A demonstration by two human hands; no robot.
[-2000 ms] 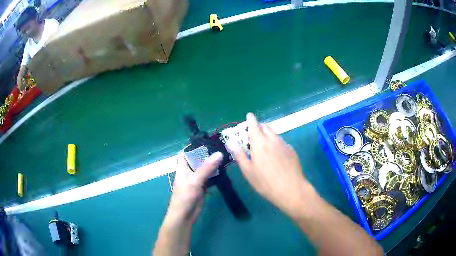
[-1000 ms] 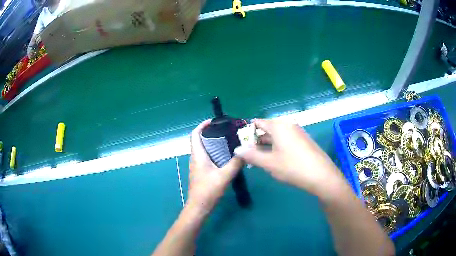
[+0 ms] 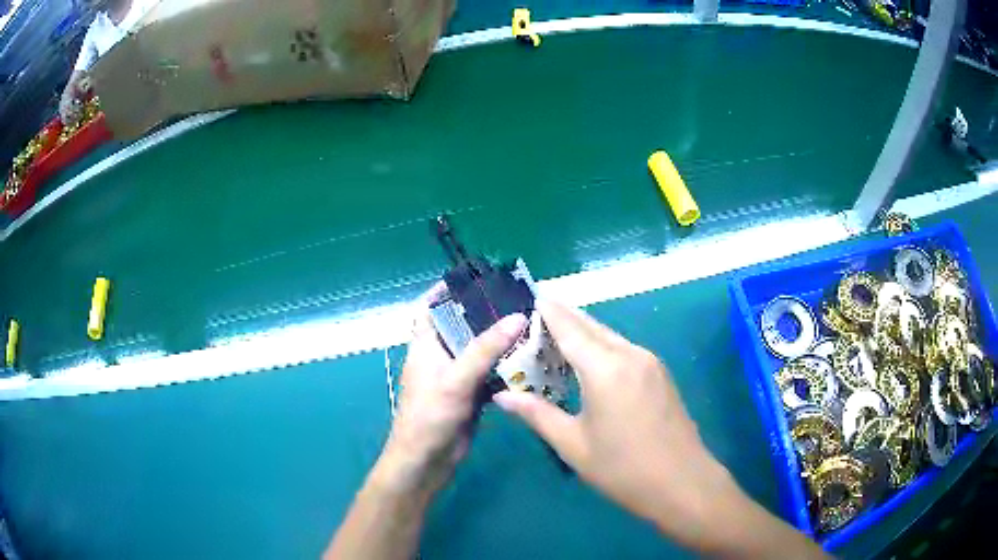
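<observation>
The cylindrical unit (image 3: 488, 293) is held over the worktop near the pale rail, with its thin black end pointing up and away. The black rod's other end shows below my hands, partly hidden. My left hand (image 3: 440, 374) grips the unit's grey ribbed side, thumb across its front. My right hand (image 3: 596, 399) holds the white circuit board (image 3: 535, 365) with brown-gold dots between thumb and fingers, against the unit's right side. A thin reddish wire shows on the unit's dark face.
A blue parts bin (image 3: 772, 438) full of gold and silver rings stands at right. Yellow tubes (image 3: 673, 188) lie on the green belt. A pale post (image 3: 914, 109) rises behind the bin. A carton (image 3: 252, 55), a red bin (image 3: 55, 153) and a person's hand (image 3: 79, 96) are across the belt.
The circuit board has turned its dotted face toward me and lies along the unit's right side. The unit has tilted in my left hand. The yellow tubes have shifted left on the belt.
</observation>
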